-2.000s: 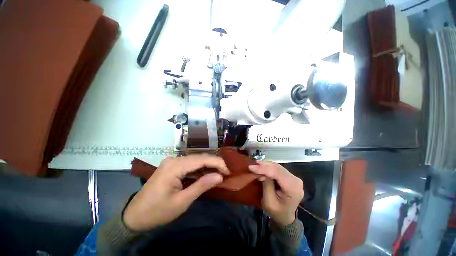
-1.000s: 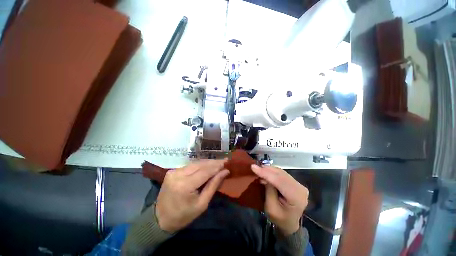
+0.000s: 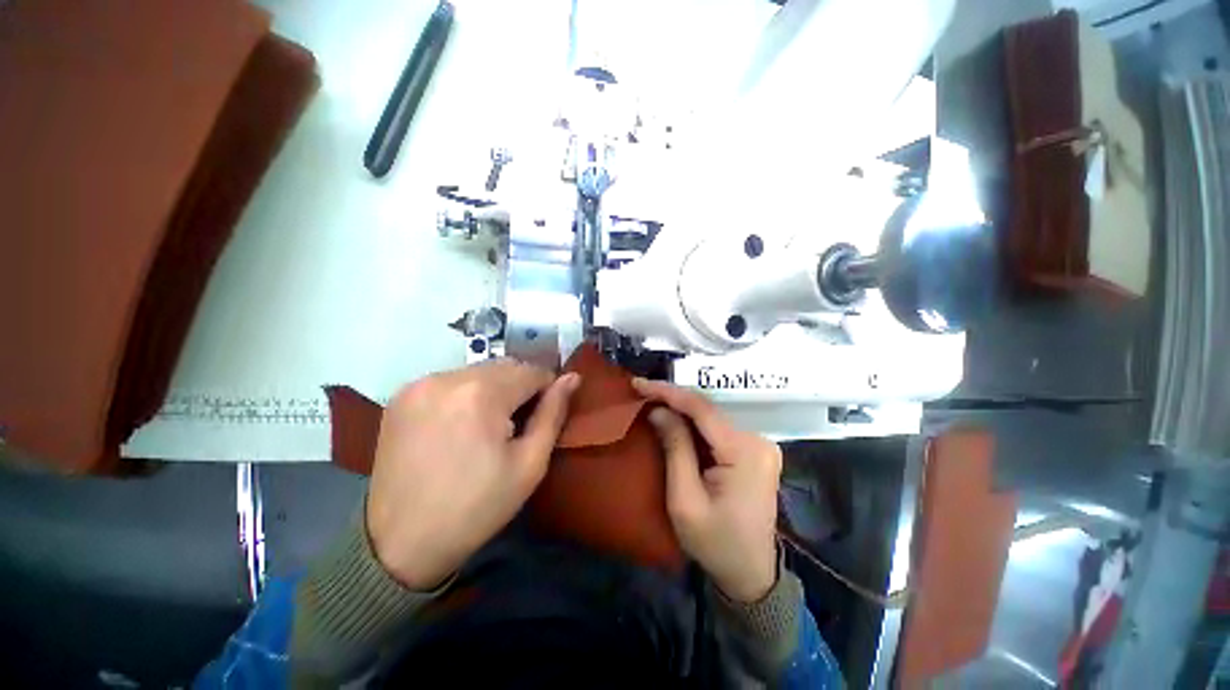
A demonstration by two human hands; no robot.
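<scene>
A red-brown leather panel (image 3: 607, 506) lies bunched at the table's front edge and over my lap. Its pointed corner reaches up to the needle area of the white sewing machine (image 3: 728, 290). My left hand (image 3: 465, 452) pinches the panel left of the corner, with thumb and forefinger near its folded flap. My right hand (image 3: 715, 472) pinches the flap's right side. A narrow end of the panel sticks out left of my left hand. The needle tip and presser foot cannot be made out clearly.
A thick stack of brown panels (image 3: 115, 202) lies on the white table (image 3: 310, 270) at left. A slim black stick (image 3: 409, 89) lies beside it. A tied bundle (image 3: 1045, 162) is on the grey metal table at right. Another panel (image 3: 951, 553) and a thin cord (image 3: 843, 580) are lower right.
Both hands and the panel's corner have moved up closer to the needle area. More of the panel shows below the hands. The camera view has also shifted.
</scene>
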